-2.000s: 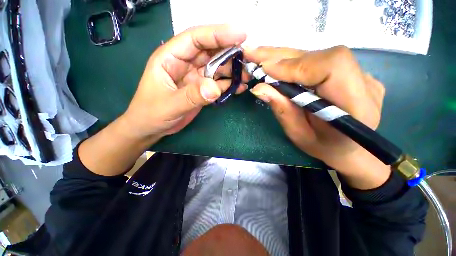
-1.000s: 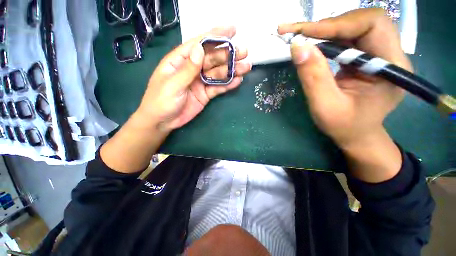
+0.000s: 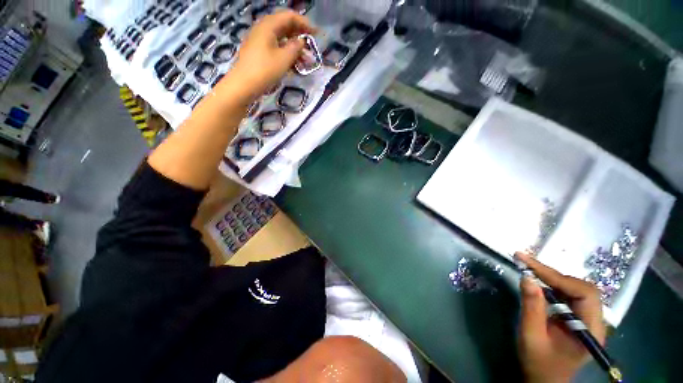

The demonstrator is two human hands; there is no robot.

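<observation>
My left hand [image 3: 273, 52] holds one silver watch case frame [image 3: 308, 54] by its side, above the pale frame tray liner [image 3: 153, 45] with rows of dark frames. My right hand [image 3: 558, 322] holds the black and white banded pen [image 3: 567, 314], its tip near the front edge of the white divided tray [image 3: 487, 161]. A pile of small silver inserts [image 3: 472, 275] lies on the green mat left of the pen tip. Denser silver parts [image 3: 614, 262] lie in the tray's right compartment.
Several loose frames [image 3: 401, 141] lie on the mat left of the white tray. A long black strip [image 3: 322, 101] runs along the frame tray's edge. A crumpled clear bag [image 3: 468, 63] lies behind. A box with small dark items [image 3: 246, 218] is below the bench edge.
The view has turned left. My left hand has moved with its frame from over the mat to over the frame tray. My right hand still holds the pen, now beside the insert pile.
</observation>
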